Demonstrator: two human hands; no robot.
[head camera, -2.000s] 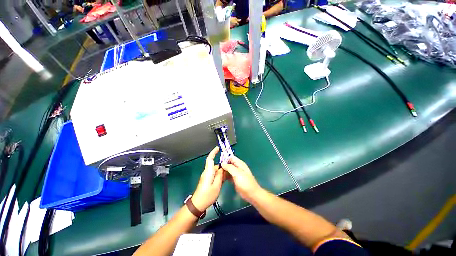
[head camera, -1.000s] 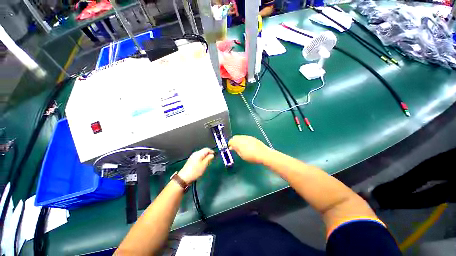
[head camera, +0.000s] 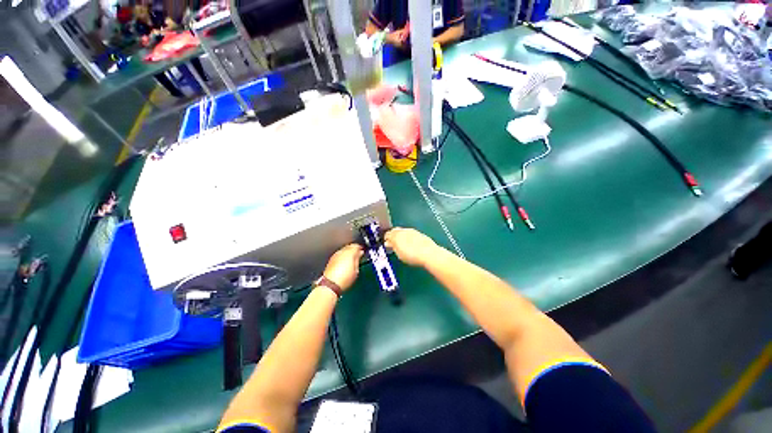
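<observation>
The large off-white bench machine (head camera: 262, 190) stands on the green bench. A narrow silver-and-dark side clamp (head camera: 383, 266) sticks out from its right end toward me. My left hand (head camera: 345, 264) is at the clamp's left side, fingers bent, fingertips against it. My right hand (head camera: 408, 245) is at its right side near the machine wall, fingers curled. Whether either hand grips something small is hidden. Black wires (head camera: 340, 351) hang down from near my left hand over the bench's front edge.
A round spoked head (head camera: 228, 286) with dark strips and a blue bin (head camera: 127, 304) are left. A white fan (head camera: 537, 89), thick black cables with red ends (head camera: 482, 161) and plastic-wrapped bundles (head camera: 698, 55) lie right. A person (head camera: 449, 21) stands beyond the posts.
My hands were together at the clamp's outer end, then parted to its two sides. Since then my left hand has moved in closer to the clamp. The view has shifted slightly.
</observation>
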